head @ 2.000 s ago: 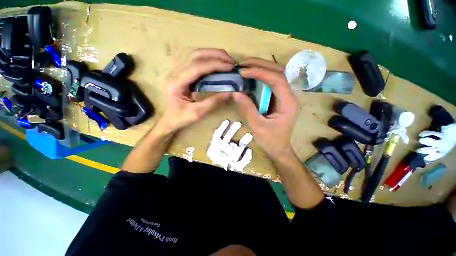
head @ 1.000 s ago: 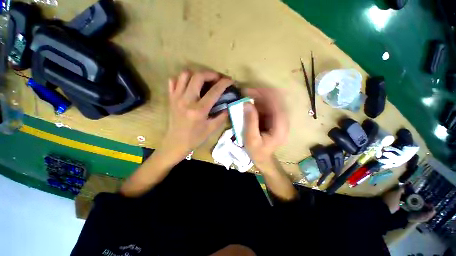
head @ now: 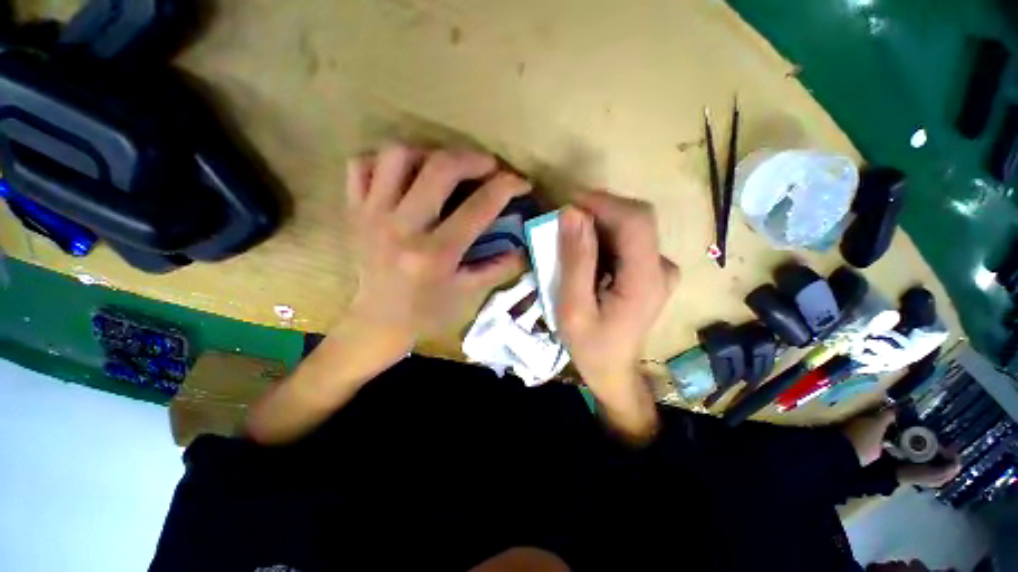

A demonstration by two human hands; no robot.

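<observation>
My left hand (head: 415, 240) holds a small black device housing (head: 499, 237), its fingers over the top and far side. My right hand (head: 608, 279) grips a flat pad (head: 545, 268), white on the face and teal along the edge. The pad's edge is at the right end of the housing; whether they touch is hard to tell. My fingers hide much of the housing. A crumpled white glove (head: 516, 339) lies just below both hands, near my lap, partly behind the pad.
Larger black housings (head: 134, 145) lie left. Tweezers (head: 721, 184), a plastic cup (head: 799, 199) and a black housing (head: 874, 218) lie right. More housings (head: 806, 299), a red-handled tool (head: 812, 385) and another white glove (head: 893, 343) cluster lower right. Another person's hand (head: 868, 436) is beyond.
The view has turned and shifted. The pad, earlier inside my right palm, now stands against the housing's right end. My left hand still holds the housing.
</observation>
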